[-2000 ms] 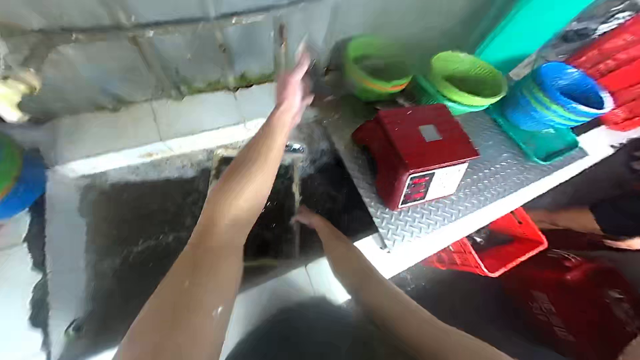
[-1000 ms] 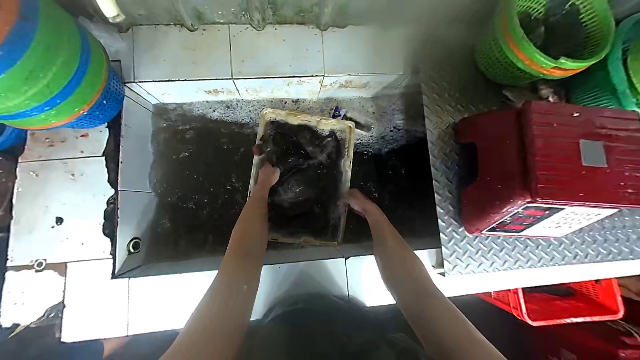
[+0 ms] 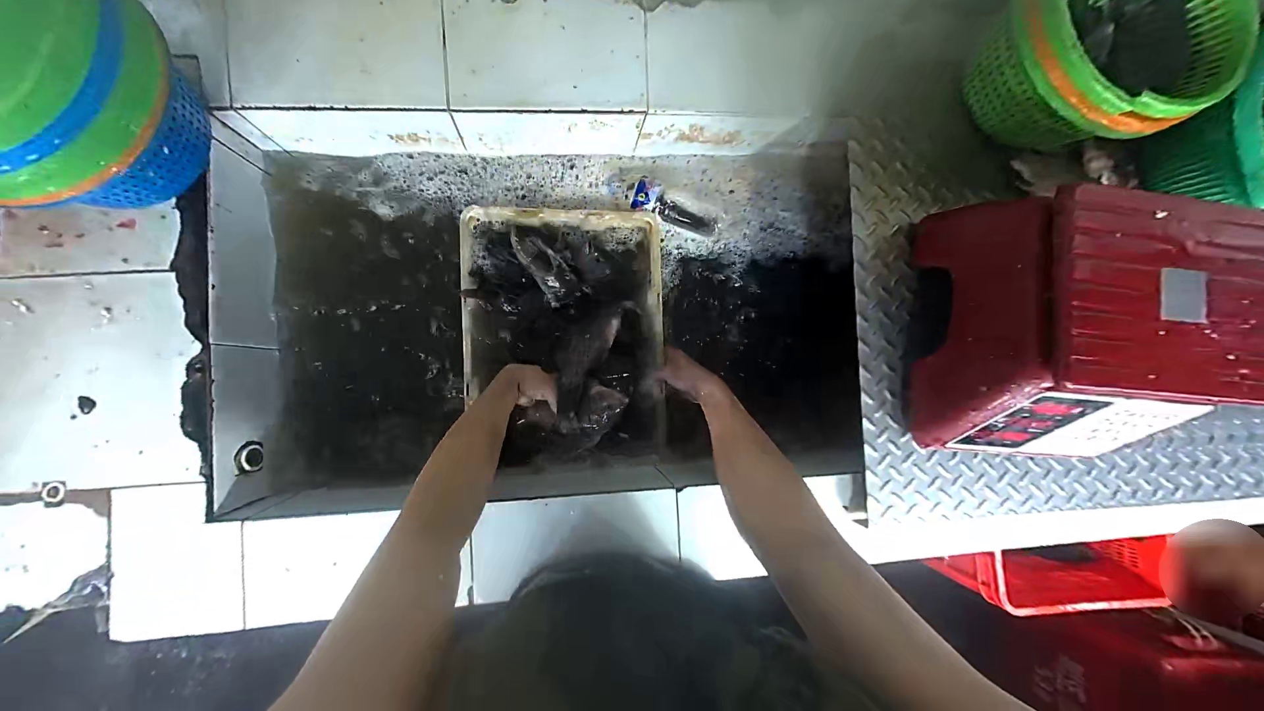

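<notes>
A cream-rimmed plastic basket (image 3: 652, 286) holding several dark fish (image 3: 590, 346) stands partly sunk in the murky water of a tiled tank (image 3: 242, 296). Inside the near left part of the basket is my left hand (image 3: 533, 385), beside the fish; its fingertips are partly under water, and whether they grip a fish is unclear. My right hand (image 3: 684, 375) is at the basket's right side, with its fingers hidden in dark water, so its hold cannot be told. Foam floats along the tank's far side, where a small blue-and-clear object (image 3: 681, 212) lies beyond the basket's right corner.
Stacked green and blue baskets (image 3: 148, 109) stand at left. On the diamond-plate metal counter (image 3: 889, 474) at right sit a red digital scale (image 3: 1136, 306) and a green basket with dark contents (image 3: 1037, 89). A red crate (image 3: 1076, 583) and another person's blurred part (image 3: 1215, 568) are below.
My left hand, raised over the tank's far side two seconds ago, is now low in the basket. The fish have shifted inside the basket since one second ago. The view has swung left and downward.
</notes>
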